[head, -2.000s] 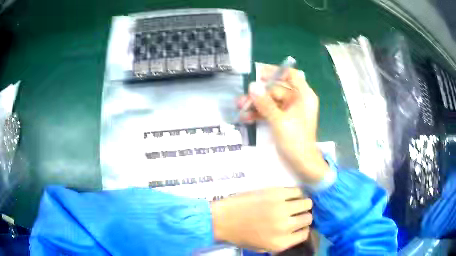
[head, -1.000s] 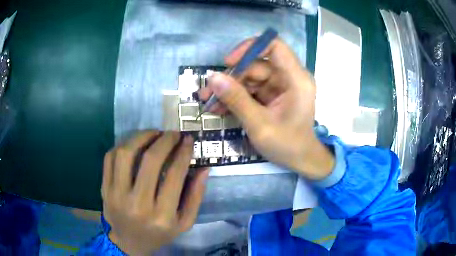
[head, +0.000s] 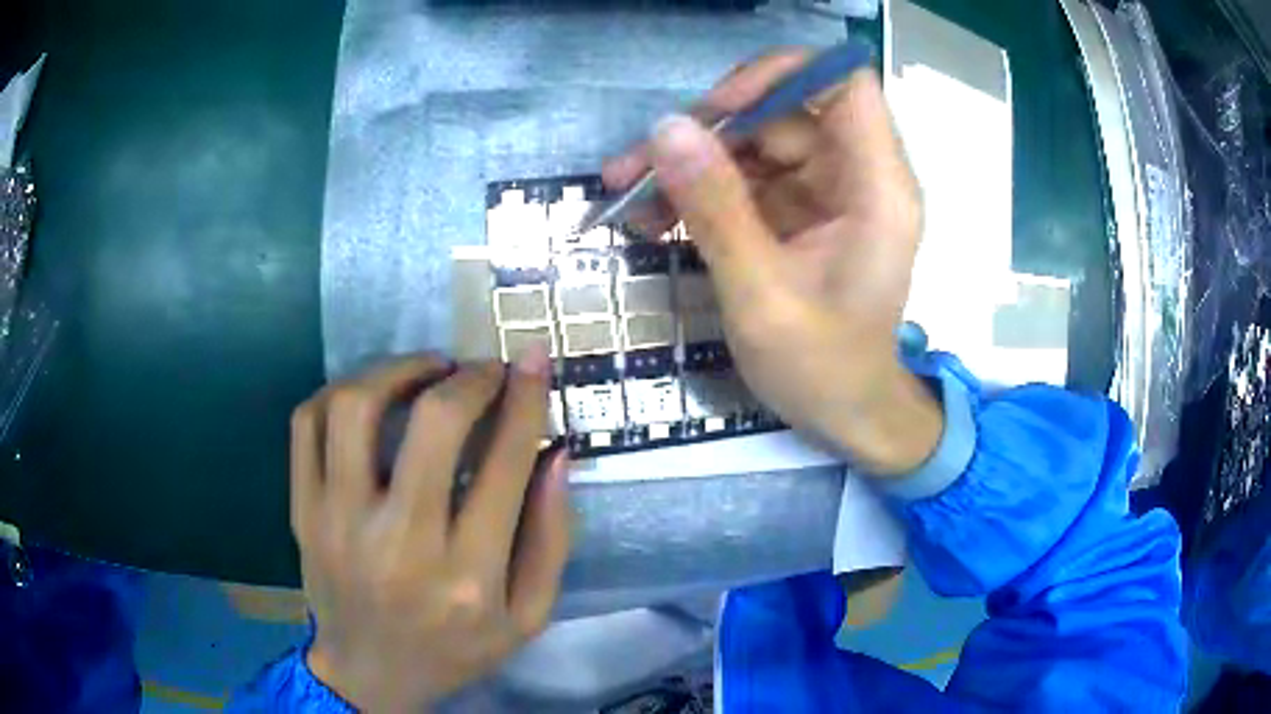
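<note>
A black PCB panel (head: 591, 370) with rows of silver and beige rectangles lies on the pale grey foam sheet (head: 404, 209). My left hand (head: 432, 523) rests over the panel's lower left corner, with a fingertip on a beige rectangle. My right hand (head: 809, 265) holds grey tweezers (head: 781, 105) above the panel's right part. The tweezer tip points down left over the upper silver rectangles. Whether the tip touches the panel or carries a piece cannot be told. My right hand hides the panel's upper right part.
A white glossy sheet (head: 955, 195) lies right of the foam, with a smaller pale piece (head: 1034, 328) beside it. White strips and clear plastic bags (head: 1157, 251) lie farther right. A bag with silvery bits (head: 17, 251) is at the far left edge. A dark thing shows at the top edge.
Since two seconds ago the view has shifted and my left hand has come to the panel. Over the last second the tweezer tip moved up from the beige rectangles to the silver ones.
</note>
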